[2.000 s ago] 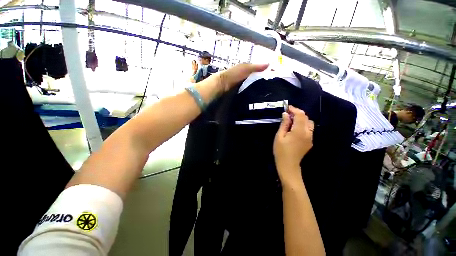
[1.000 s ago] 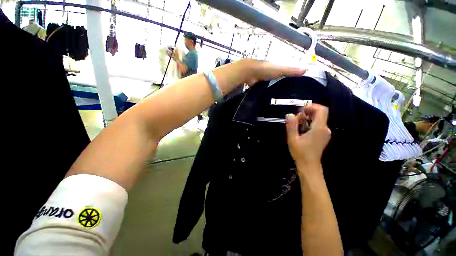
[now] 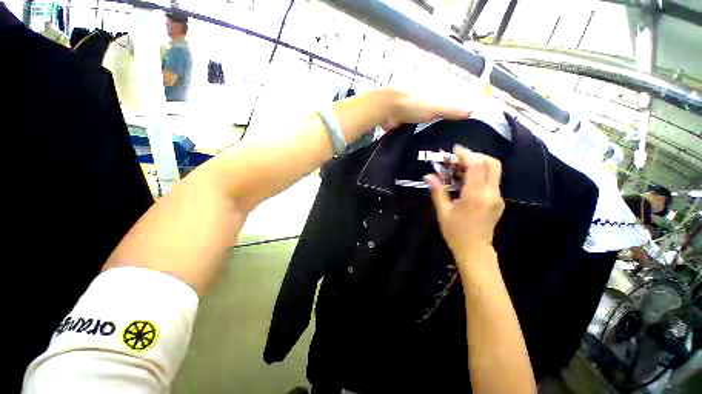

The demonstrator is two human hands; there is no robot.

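Note:
A black shirt or jacket (image 3: 385,308) with pale collar stitching and small shiny buttons hangs on a white hanger (image 3: 493,115). A white neck label (image 3: 429,155) shows inside the back neck, with a second pale strip (image 3: 412,184) below it. My left hand (image 3: 423,106) lies over the collar and hanger shoulder at the top; its fingertips are hard to make out. My right hand (image 3: 471,196) is at the neck label, fingers curled around a small dark or metallic tool (image 3: 449,171), possibly snips, whose tip is at the label's right end.
A thick grey rail (image 3: 423,35) runs overhead. White hangers (image 3: 608,192) hang at the right. A black garment (image 3: 61,215) fills the left side. A fan (image 3: 646,323) stands lower right. One person (image 3: 177,61) stands far left; another (image 3: 654,202) is at the right.
The view has shifted, and the garment's open collar and buttons show more than at first. My right hand has shifted slightly at the label, and the tool shows more clearly. The distant person appears further left.

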